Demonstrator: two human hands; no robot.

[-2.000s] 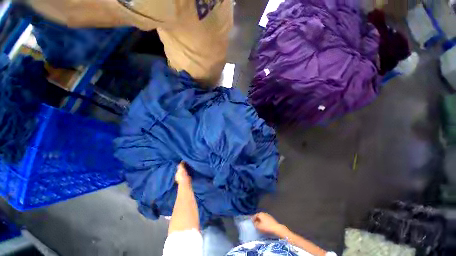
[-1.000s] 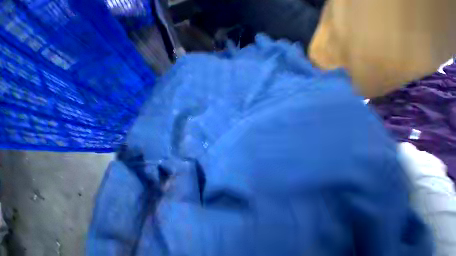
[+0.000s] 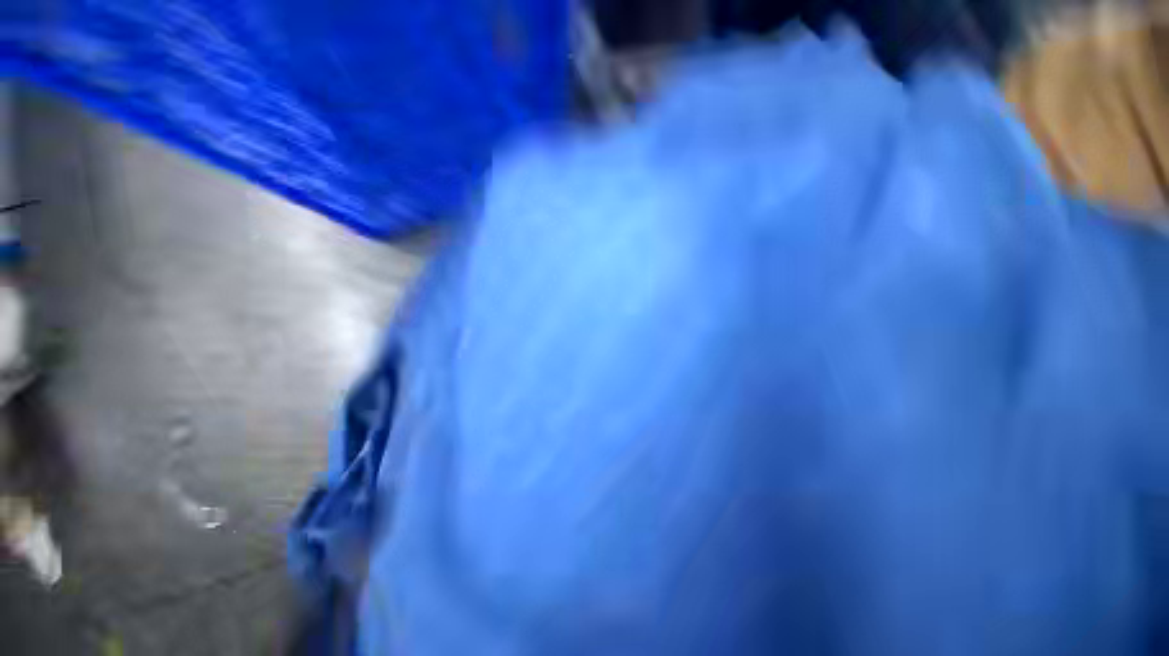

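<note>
A large blue garment bundle (image 3: 769, 359) fills the middle and right of the head view, very close to the camera and blurred. Its left edge hangs in darker folds over the grey floor. Neither my left hand nor my right hand can be seen. The bundle covers the area in front of my body, so what holds it is hidden.
A bright blue plastic crate (image 3: 346, 103) is at the upper left, just beyond the bundle. Grey floor (image 3: 231, 346) shows at the left, with small pale scraps. Tan cloth (image 3: 1090, 103) shows at the upper right. Blurred objects are at the left edge.
The bundle is larger and higher in the view and reaches the right edge. The crate has shifted right and up, with more floor showing. The white sleeve and purple heap are out of view.
</note>
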